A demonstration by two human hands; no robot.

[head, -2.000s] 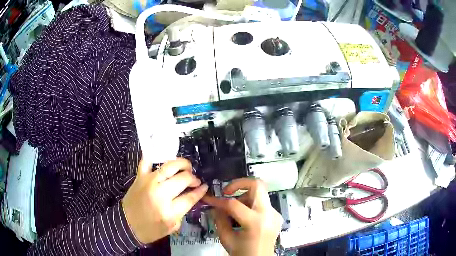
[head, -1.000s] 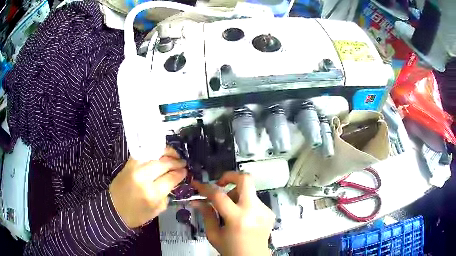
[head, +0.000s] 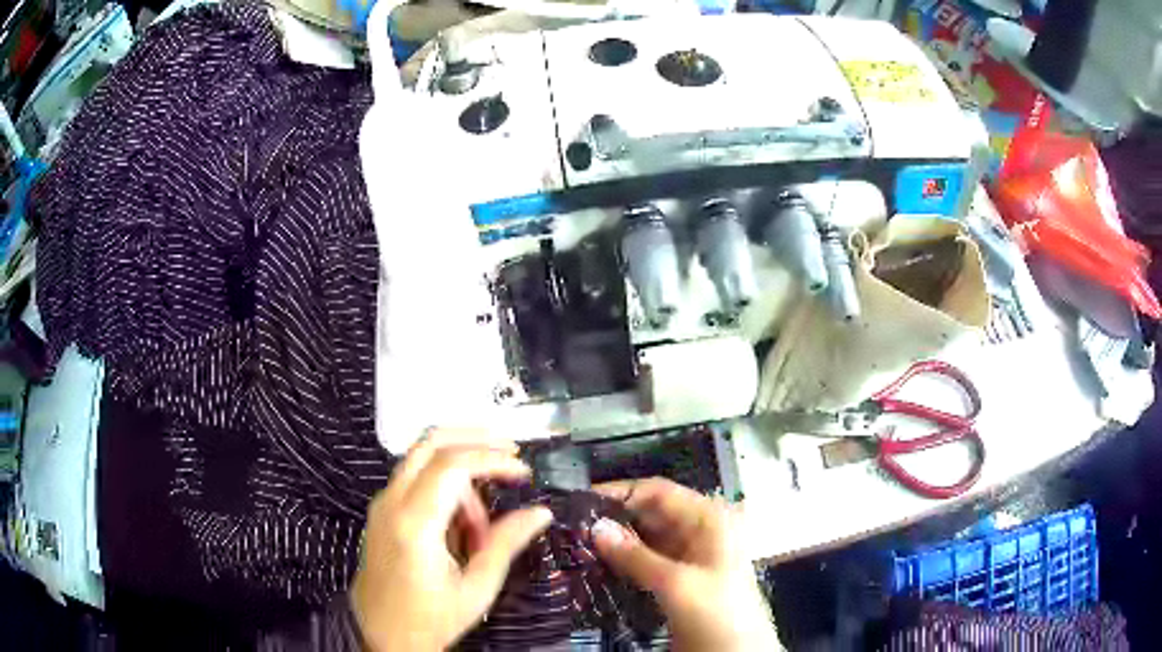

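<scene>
A piece of dark striped knit cloth (head: 567, 560) is held up in front of the overlock machine (head: 440, 280), near its lower front edge. My left hand (head: 440, 541) pinches the cloth's upper edge between thumb and fingers. My right hand (head: 688, 548) pinches the same edge a little to the right, thumb on top. The cloth hangs down between both hands and runs out at the bottom of the picture. The needle area (head: 567, 318) is dark and lies above the hands.
A large striped garment pile (head: 191, 217) lies left of the machine. Right of the machine are a beige pouch (head: 867, 344), red-handled scissors (head: 924, 429) and a crumpled red plastic bag (head: 1077, 210). A blue basket (head: 1007, 567) stands at lower right with striped cloth by it.
Both hands have moved from the needle area down and toward me. The striped cloth now shows between them, away from the needle area. The machine sits slightly higher in the view.
</scene>
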